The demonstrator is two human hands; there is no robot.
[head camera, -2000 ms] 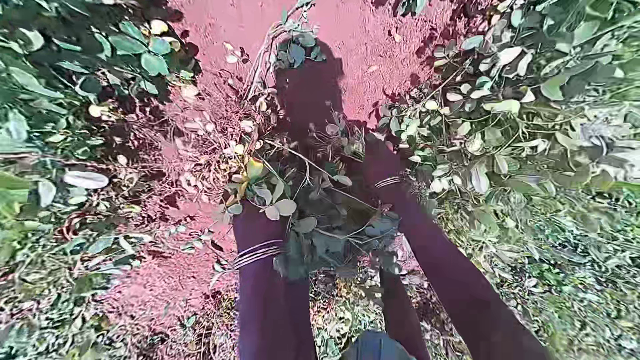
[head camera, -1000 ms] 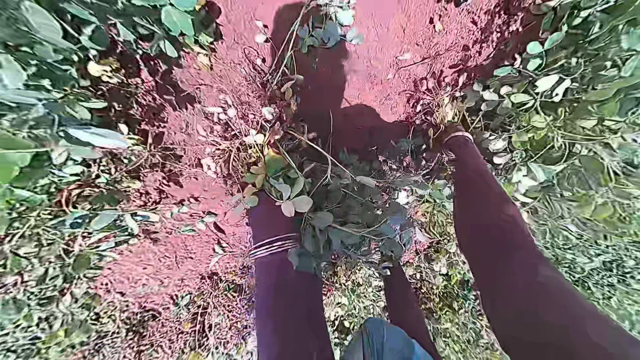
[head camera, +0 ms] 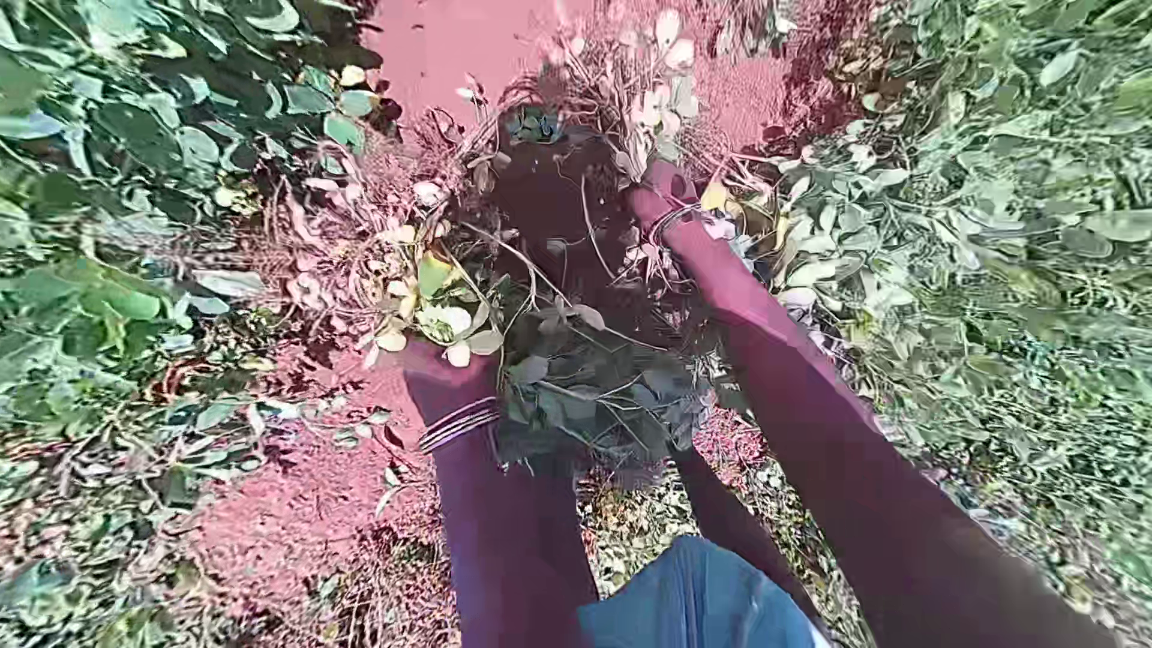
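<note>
My left hand (head camera: 450, 364), with thin bangles at its wrist, is closed on a large bunch of leafy plants (head camera: 585, 387) that hangs over my lower legs. Leaves and stems cover most of its fingers. Farther forward, my right hand (head camera: 664, 184) grips an upright tuft of stems with pale leaves (head camera: 652, 108), just above the reddish soil. Bangles circle that wrist too. Thin stems trail from the bunch across the dark shadow between my two hands.
Dense green plants (head camera: 117, 117) grow along the left, and more leafy growth (head camera: 990, 270) fills the right side. Reddish bare soil (head camera: 441, 54) runs between them. Blue cloth (head camera: 693, 598) and a bare leg show at the bottom, above cut or fallen leaves.
My right hand has moved from low plants at the right to farther forward and inward, and now has an upright tuft of stems in it. My left hand still holds the bunch.
</note>
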